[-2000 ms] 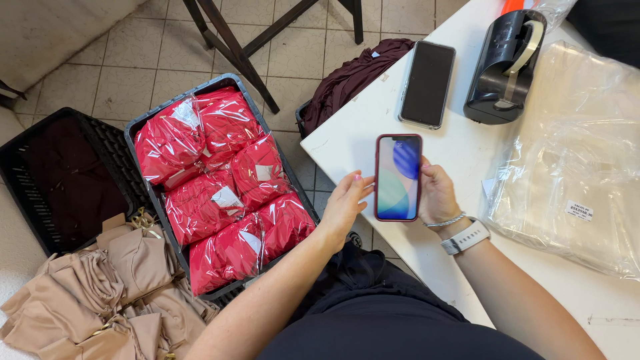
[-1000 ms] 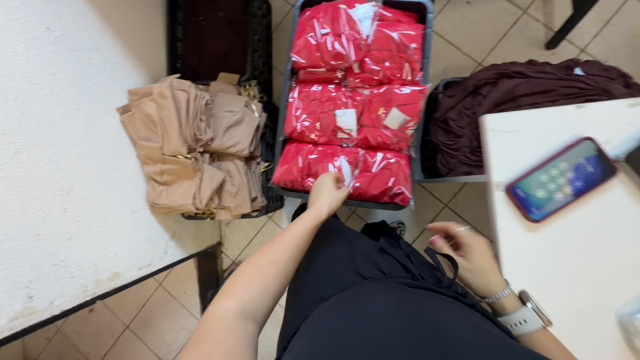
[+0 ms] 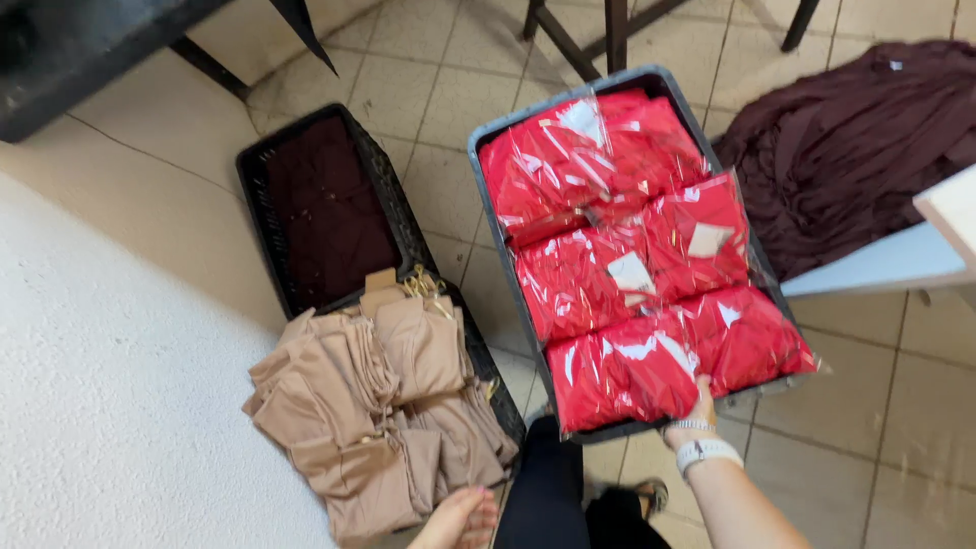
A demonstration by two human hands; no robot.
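Note:
A grey plastic crate (image 3: 497, 221) holds several clear plastic bags of folded red garments (image 3: 610, 374), some with pale tags. My right hand (image 3: 701, 408), with a white watch and a bracelet at the wrist, is at the crate's near rim; its fingers are partly hidden by the crate and bags. My left hand (image 3: 467, 518) is low in view, fingers apart and empty, just right of a pile of folded beige garments (image 3: 358, 427). That pile fills the near black crate (image 3: 488, 366). Behind it, another black crate (image 3: 381, 175) holds dark maroon garments (image 3: 328, 213).
A heap of dark maroon fabric (image 3: 854, 145) lies at the right beside a white table corner (image 3: 945, 221). Dark wooden legs (image 3: 616, 34) stand behind the red-filled crate. A white textured wall (image 3: 137, 366) runs along the left, and the floor (image 3: 823, 412) is tiled.
The phone held two seconds ago was lying on the white table one second ago. My right hand has moved to the crate of red garments; my left has left it. The view has swung.

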